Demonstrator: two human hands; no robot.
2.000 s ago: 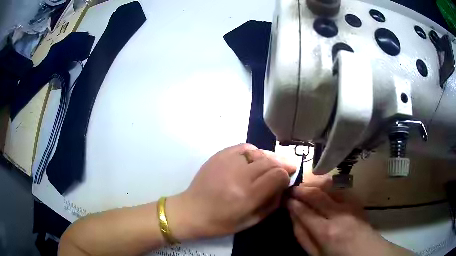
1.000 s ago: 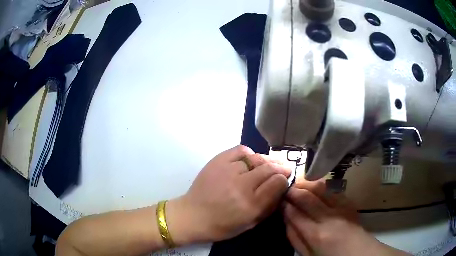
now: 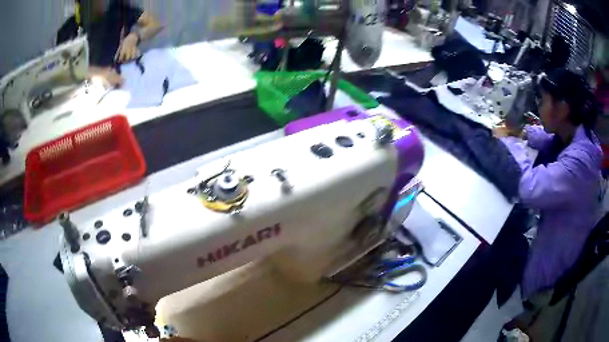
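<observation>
The white sewing machine [image 3: 314,194], marked HIKARI and with a purple right end, lies across the middle of the view. Its needle end is at the lower left, cut off by the bottom edge. A small piece of dark cloth [image 3: 110,332] shows beside the head at the bottom. Neither of my hands can be made out; a tiny skin-toned blur at the bottom edge near the needle end is too small to tell. Blue-handled scissors [image 3: 404,275] lie on the table right of the machine.
A red slotted basket [image 3: 87,180] is behind the machine at left, a green basket [image 3: 268,97] behind its right end. A person in a purple top [image 3: 561,177] sits at right beside long dark cloth [image 3: 461,133]. Another person's arms work on pale cloth [image 3: 157,77] at the top left.
The view has swung up and to the right, away from the close view of the needle. Both hands, the band at the needle and the pieces at left have left the picture.
</observation>
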